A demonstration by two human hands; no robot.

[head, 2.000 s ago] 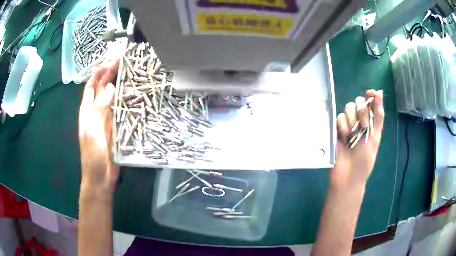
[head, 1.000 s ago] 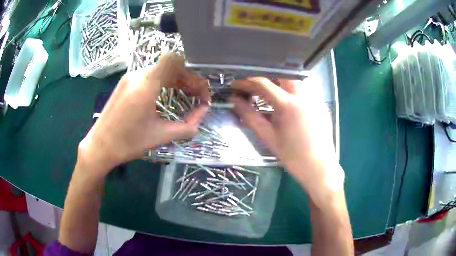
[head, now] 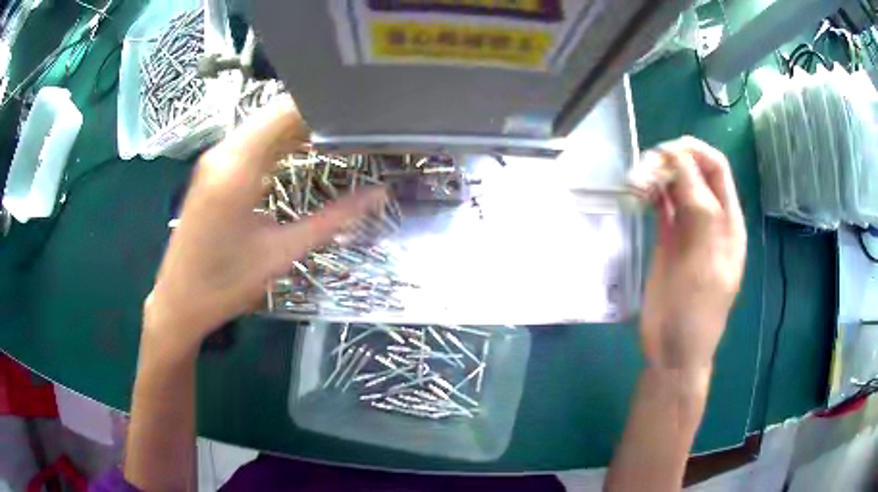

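Observation:
Silvery pins (head: pixel 332 274) lie heaped at the left of the shiny metal tray (head: pixel 520 279). A small dark fixture (head: pixel 433 187) sits on the tray below the grey machine head (head: pixel 433 101). My left hand (head: pixel 241 216) is over the heap, thumb spread from the fingers; it is blurred, its upper fingertips are hidden, and no held pin shows. My right hand (head: pixel 693 221) is at the tray's right edge, fingers curled, with a thin pin (head: pixel 602 192) pointing left from the fingertips. The clear front bin (head: pixel 409 437) holds many pins.
A clear bin of pins (head: pixel 173 82) stands upper left, beside a narrow whitish box (head: pixel 43 154) at far left. Stacked clear plastic pieces (head: pixel 813 149) stand at far right. The machine head overhangs the tray. Thin cables run along the green bench (head: pixel 96 279).
Since one second ago, my right hand has moved right, away from the fixture. My left hand has drawn slightly left from it. The front bin holds more pins than two seconds ago.

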